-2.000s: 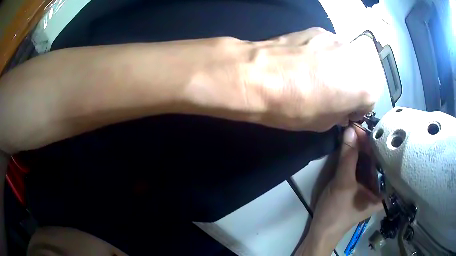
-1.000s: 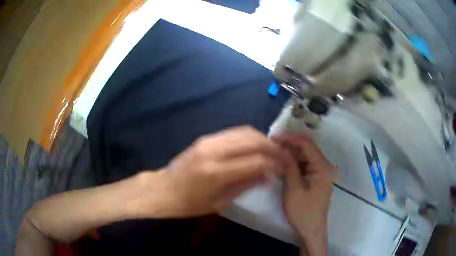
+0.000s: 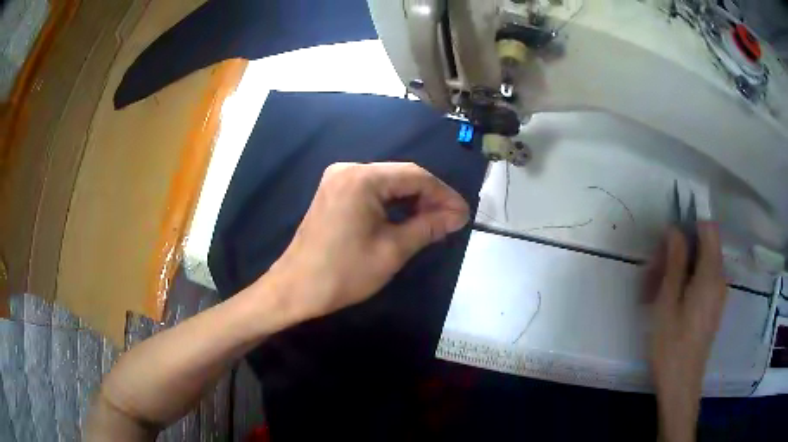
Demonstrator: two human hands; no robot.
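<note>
A dark fabric panel point(image 3: 346, 129) lies left of and under the sewing machine head point(image 3: 553, 52), its corner by the presser foot area with a bright blue bit point(image 3: 466, 132). My left hand point(image 3: 380, 233) is over the panel, thumb and fingertips pinched at its right edge; whether a thread is also between them is too small to tell. My right hand point(image 3: 691, 298) is at the right of the machine bed, slightly blurred, its fingers closed around the thread snips point(image 3: 683, 205). The dark blades point away from me and the handle is hidden.
Loose dark threads point(image 3: 540, 315) lie on the white bed. A measuring strip point(image 3: 518, 358) runs along its near edge. A second dark piece point(image 3: 190, 52) lies at the far left, partly on the cardboard point(image 3: 104, 198) with shiny orange-brown tape.
The view has shifted. My hands, together over the work before, are now apart: left at the panel's edge, right at the far right. The snips, lying on the bed before, are now in my right hand.
</note>
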